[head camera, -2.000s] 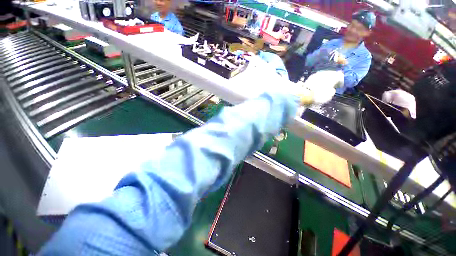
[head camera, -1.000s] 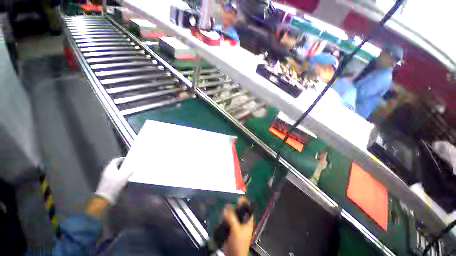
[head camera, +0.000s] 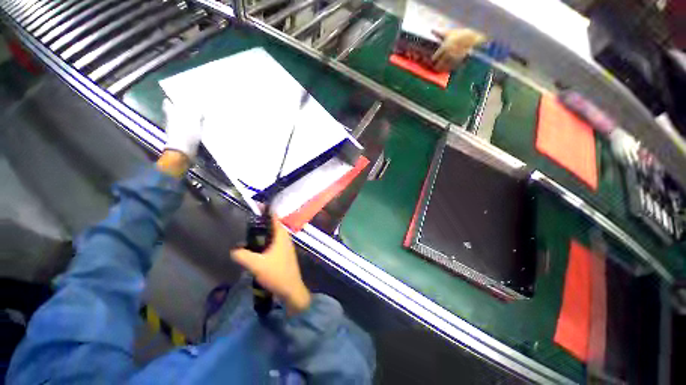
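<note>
A white metal top cover (head camera: 256, 113) lies askew over a metal enclosure (head camera: 312, 188) on a red foam pad (head camera: 331, 197). The enclosure's near right part shows from under it. My left hand (head camera: 182, 129), in a white glove, holds the cover's left edge; its fingertips are partly hidden. My right hand (head camera: 278, 267), bare, is closed around a black electric screwdriver (head camera: 259, 234) at the near corner of the cover. The screwdriver's tip is hard to make out. A thin dark line crosses the cover.
An open black-faced chassis (head camera: 481, 218) sits on a red pad to the right. More red pads (head camera: 568, 139) lie beyond the aluminium rail. Another person's hand (head camera: 457, 46) is at a box at the top. Steel rollers (head camera: 113, 37) are at the upper left.
The view has tilted down and shifted right. The cover now sits skewed, exposing part of the box. My right hand has moved with the screwdriver to the cover's near corner.
</note>
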